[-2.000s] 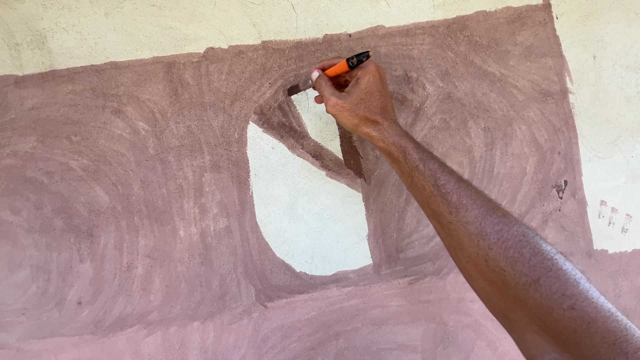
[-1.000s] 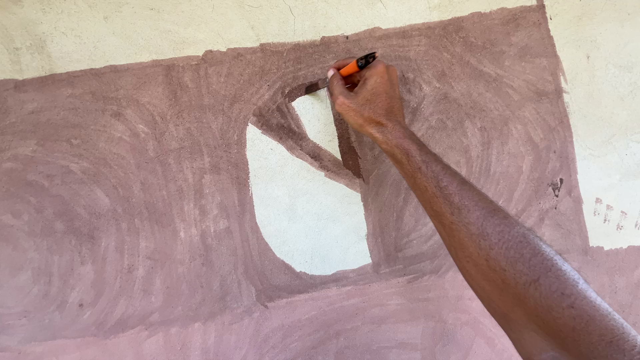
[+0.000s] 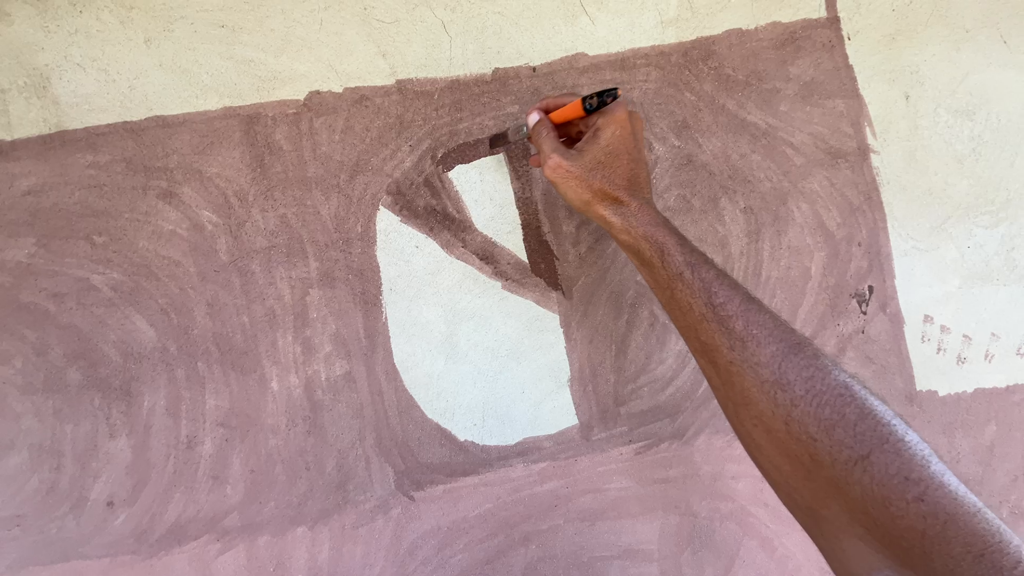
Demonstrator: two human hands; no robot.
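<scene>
My right hand [image 3: 596,156] grips a paintbrush [image 3: 570,112] with an orange and black handle. Its dark bristles touch the wall at the top edge of a small cream patch [image 3: 490,200]. Fresh dark brown paint [image 3: 534,224] runs down the right side of that patch and along its top. Below, a brownish-pink diagonal band [image 3: 480,250] divides it from a larger cream patch [image 3: 480,352] with a rounded lower left. Brownish-pink paint [image 3: 264,280] with curved strokes surrounds both. My left hand is out of view.
Cream wall [image 3: 240,48] with fine cracks lies above the painted area, and more cream wall [image 3: 944,200] lies at the right. There are several small brown marks [image 3: 964,348] on it. A dark smudge [image 3: 863,299] shows on the paint. Lighter pink paint [image 3: 520,528] spans the bottom.
The brush has moved right along the top edge of the small cream patch, and a dark, wet-looking stroke now shows there. My right hand has kept its grip on the brush.
</scene>
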